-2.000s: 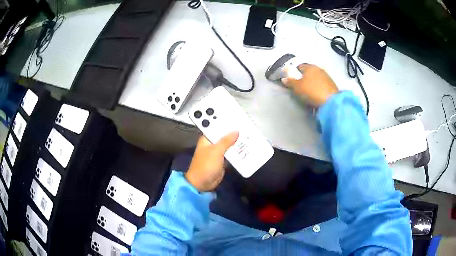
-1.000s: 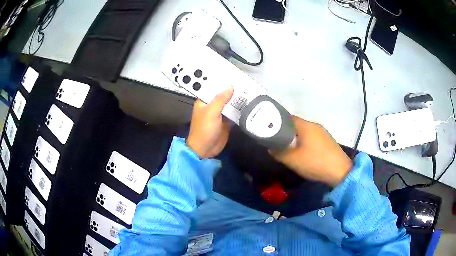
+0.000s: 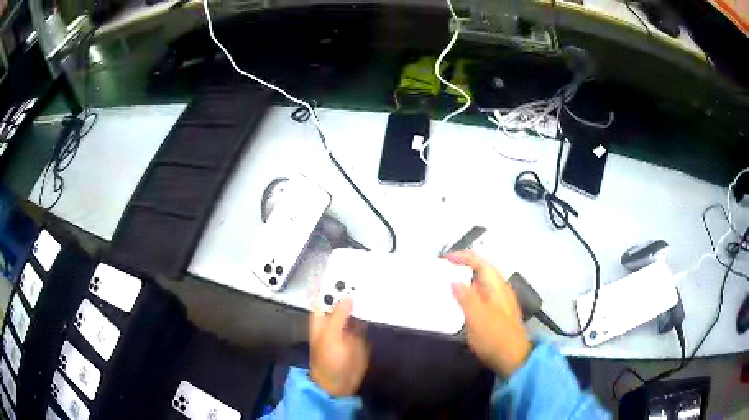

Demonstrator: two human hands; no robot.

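Observation:
A white-backed smartphone (image 3: 398, 289) is held level over the bench's front edge, camera lenses at its left end. My left hand (image 3: 338, 349) grips its left end, thumb on the back near the lenses. My right hand (image 3: 490, 312) grips its right end. Behind my right hand a barcode scanner (image 3: 466, 241) lies on the bench, partly hidden by the phone and hand; its handle and black cord show to the right. The phone and hands are slightly blurred.
Another white phone (image 3: 292, 235) leans on a scanner at left, and one (image 3: 628, 303) at right. Dark-screened phones (image 3: 405, 148) (image 3: 585, 166) lie at the rear near coiled cables (image 3: 534, 120). A black slotted tray (image 3: 185, 176) lies at left. A tray of white phones (image 3: 97, 330) is lower left.
The scanner has left my right hand and lies on the bench. My right hand now holds the phone's right end. The phone has turned nearly level. The camera view has tilted up.

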